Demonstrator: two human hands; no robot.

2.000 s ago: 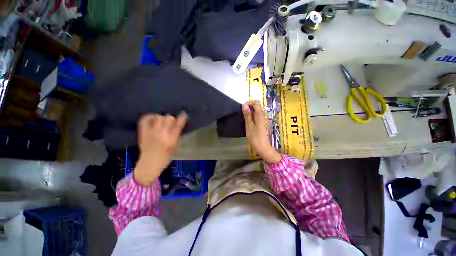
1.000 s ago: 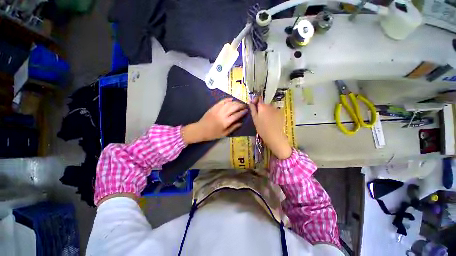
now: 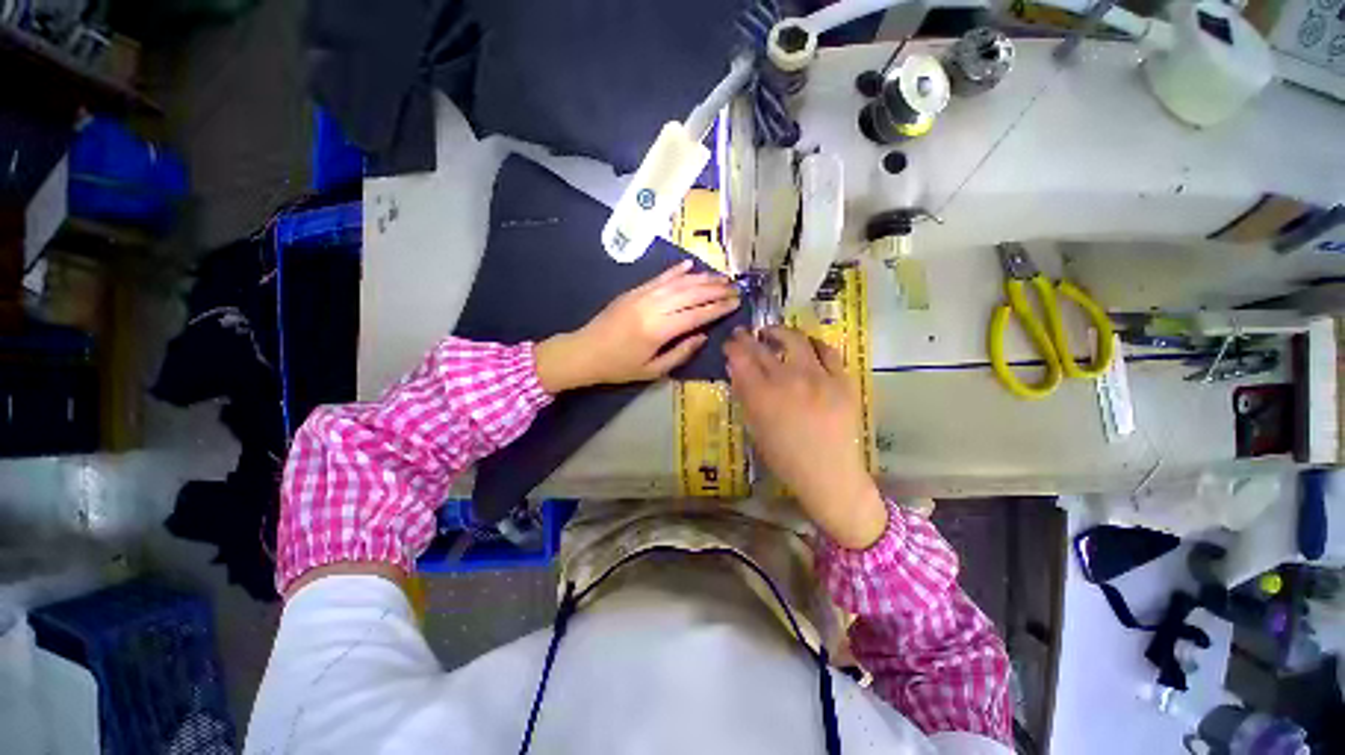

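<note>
A dark fabric panel (image 3: 549, 280) lies on the white machine table, its narrow right end at the needle area (image 3: 755, 283) of the sewing machine. My left hand (image 3: 649, 328) lies flat on the panel, fingers together and pointing at the needle area. My right hand (image 3: 797, 406) is just in front of the needle area, its bent fingertips on the panel's right edge. The fingertips partly hide the fabric edge and the metal plate. Yellow tape (image 3: 714, 443) shows on both sides of the plate.
Yellow-handled scissors (image 3: 1050, 336) lie right of the machine bed. A white lamp (image 3: 657, 192) hangs over the panel's back edge. Dark cloth (image 3: 568, 74) is piled at the back left. A blue crate (image 3: 317, 224) stands beside the table's left edge, with a black heap (image 3: 236, 428) on the floor.
The panel was first swung in from the left, then laid flat at the needle. Since then my right hand has moved slightly toward me and my left hand has stayed on the panel.
</note>
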